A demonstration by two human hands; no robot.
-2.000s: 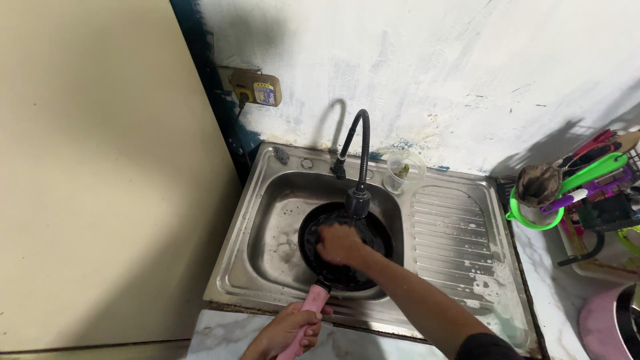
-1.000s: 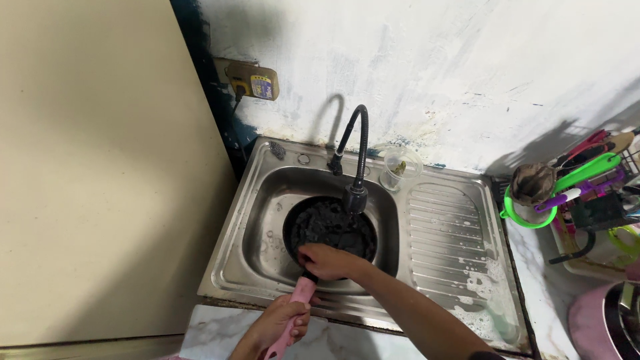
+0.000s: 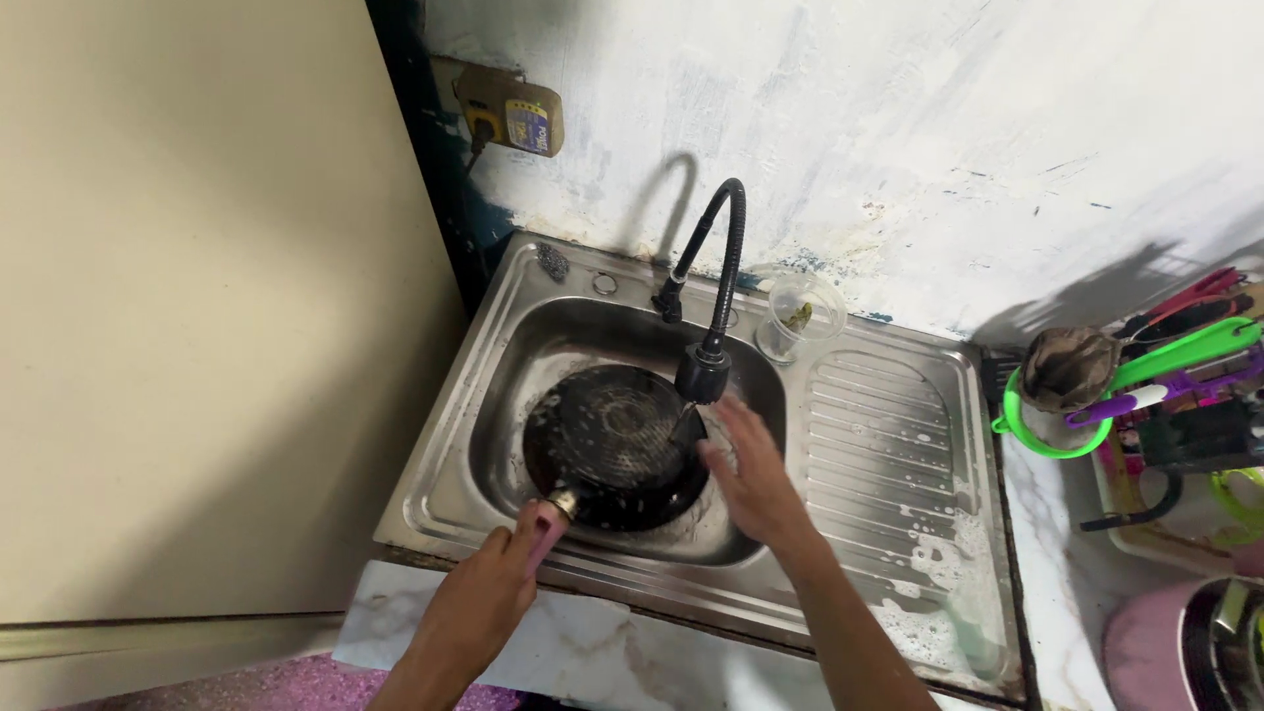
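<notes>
A black frying pan [image 3: 617, 444] is in the basin of the stainless steel sink [image 3: 533, 341], its underside with a round textured pattern facing up. My left hand [image 3: 494, 573] grips its pink handle [image 3: 546, 533] at the sink's front edge. To the right of the pan, my right hand [image 3: 752, 474] is spread with nothing in it, slightly blurred, under and beside the head of the black flexible faucet [image 3: 703, 373]. Thin water seems to run from the faucet onto the pan.
A clear plastic cup [image 3: 790, 321] with something green inside and a scouring pad [image 3: 553, 262] stand on the sink's back ledge. Suds lie on the ribbed drainboard [image 3: 879, 425]. At right are a green strainer [image 3: 1052, 430], utensils and a pink pot [image 3: 1165, 642]. A power outlet [image 3: 513, 114] hangs on the wall.
The pan has been turned over; its inside faced up before. My right hand has left the pan's inside and moved to its right side. My left hand still holds the handle.
</notes>
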